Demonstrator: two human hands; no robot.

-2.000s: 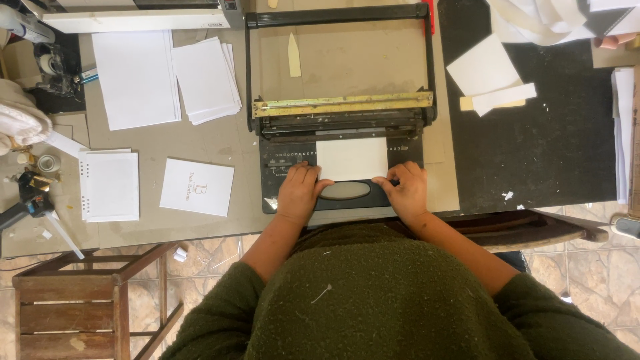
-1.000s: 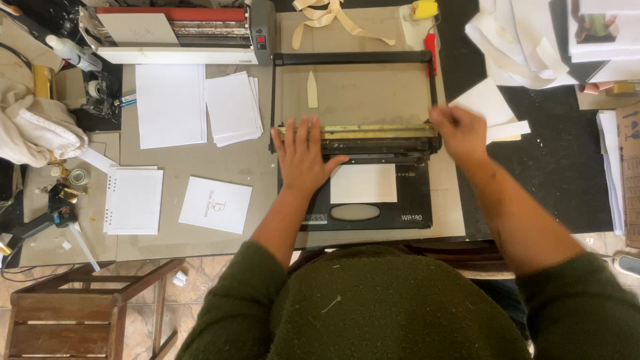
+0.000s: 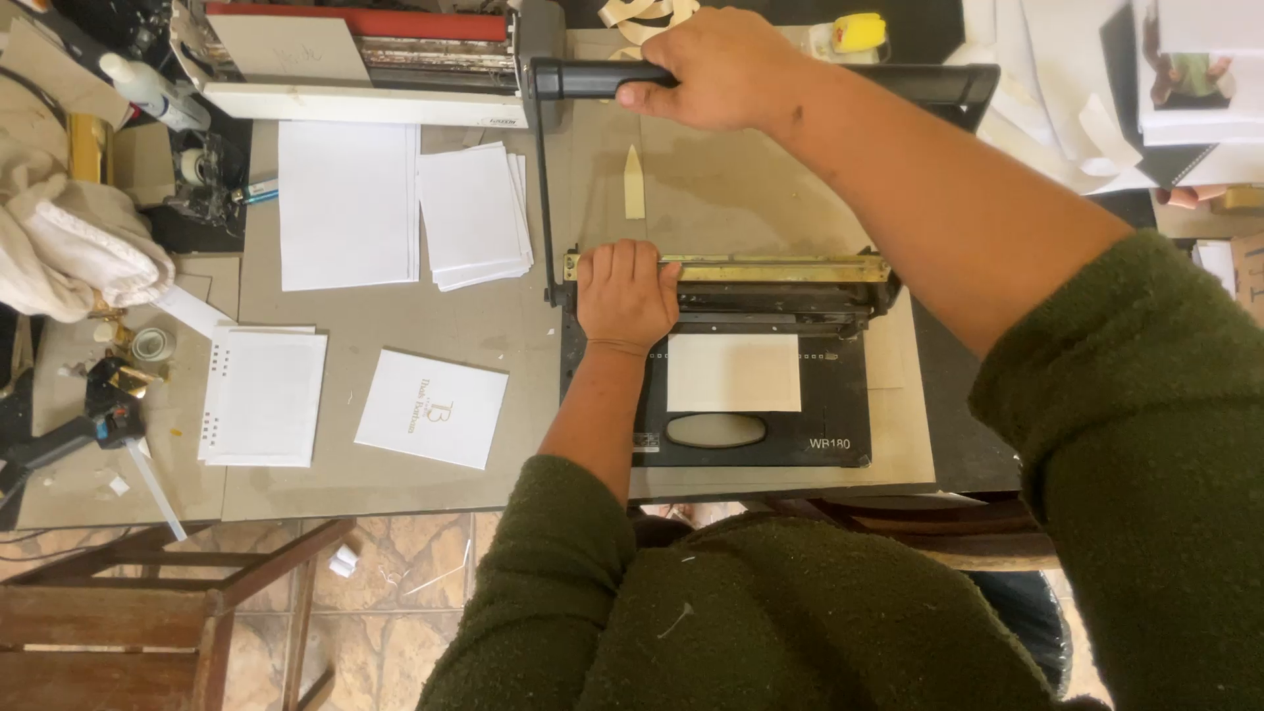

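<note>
A black manual binding punch (image 3: 839, 405) stands on the table before me, its U-shaped handle bar (image 3: 602, 79) reaching to the far side. My right hand (image 3: 726, 69) is closed around the left part of that bar. On the left end of the punch's brass-coloured bar (image 3: 780, 268) rests my left hand (image 3: 629, 296), fingers over it. White sheets (image 3: 733, 373) lie on the punch's base with their far edge at the slot. Beyond the brass bar lies a pointed cream folder tool (image 3: 634, 186). Punched white sheets (image 3: 267, 395) and a printed white card (image 3: 432, 407) lie to the left.
Paper stacks (image 3: 350, 207) lie left of the punch, below a second machine with a red roller (image 3: 425, 24). A glue gun (image 3: 109, 420) and a white bottle (image 3: 153, 91) are at far left. A wooden chair (image 3: 109, 617) stands near the table's front edge. Loose papers (image 3: 1047, 89) cover the far right.
Both hands have left the white sheets on the base. My left hand has moved onto the brass-coloured bar, and my right hand has gone over to the far handle bar.
</note>
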